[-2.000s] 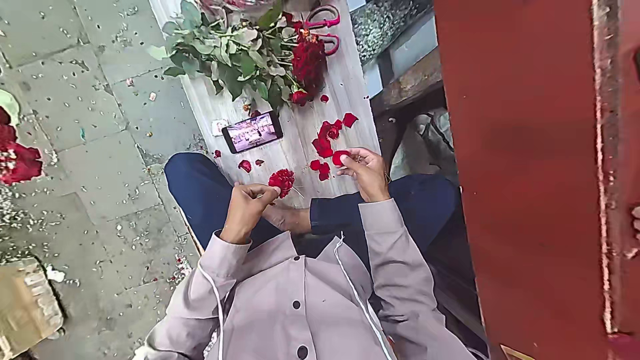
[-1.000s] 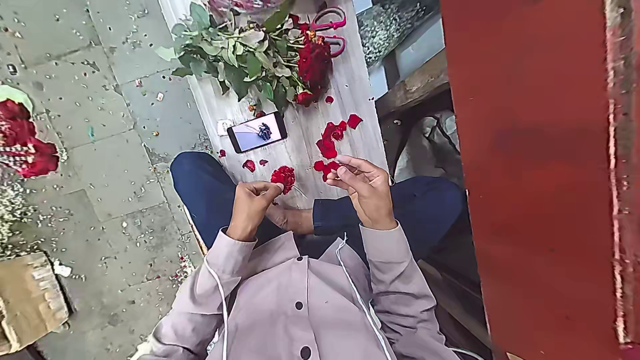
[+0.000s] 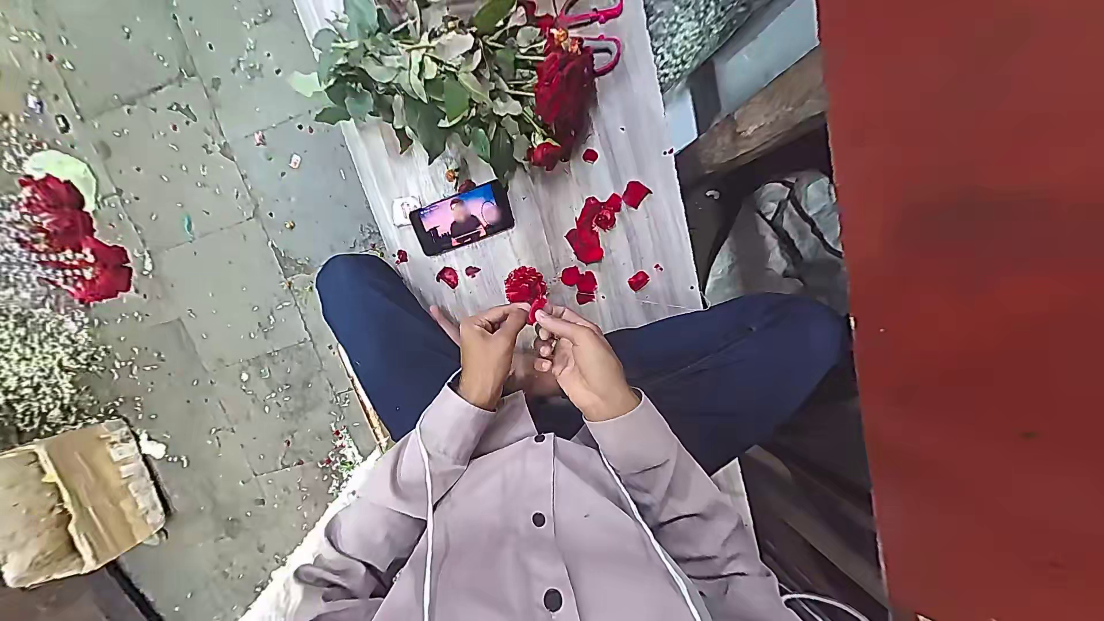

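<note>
My left hand [image 3: 489, 349] pinches something too small to make out, close below a bunched cluster of red petals [image 3: 524, 285]. Fingertips of my right hand [image 3: 586, 358] meet those of the left and are closed on a red petal [image 3: 536, 310]. A thin thread [image 3: 655, 304] runs to the right from near the cluster. Several loose red petals [image 3: 586, 245] lie on the pale wood-grain board beyond my hands. A phone with a lit screen [image 3: 462, 217] rests on the board, left of those petals.
Leafy rose stems [image 3: 440, 78] with red blooms [image 3: 565, 95] lie at the board's far end, beside pink-handled scissors [image 3: 608, 53]. A red panel [image 3: 975, 310] stands at right. More red flowers [image 3: 73, 237], small white blossoms [image 3: 47, 371] and a cardboard piece [image 3: 95, 496] are at left.
My right hand has moved left from near the loose petals to meet my left hand at the petal cluster. The picture on the phone screen has changed.
</note>
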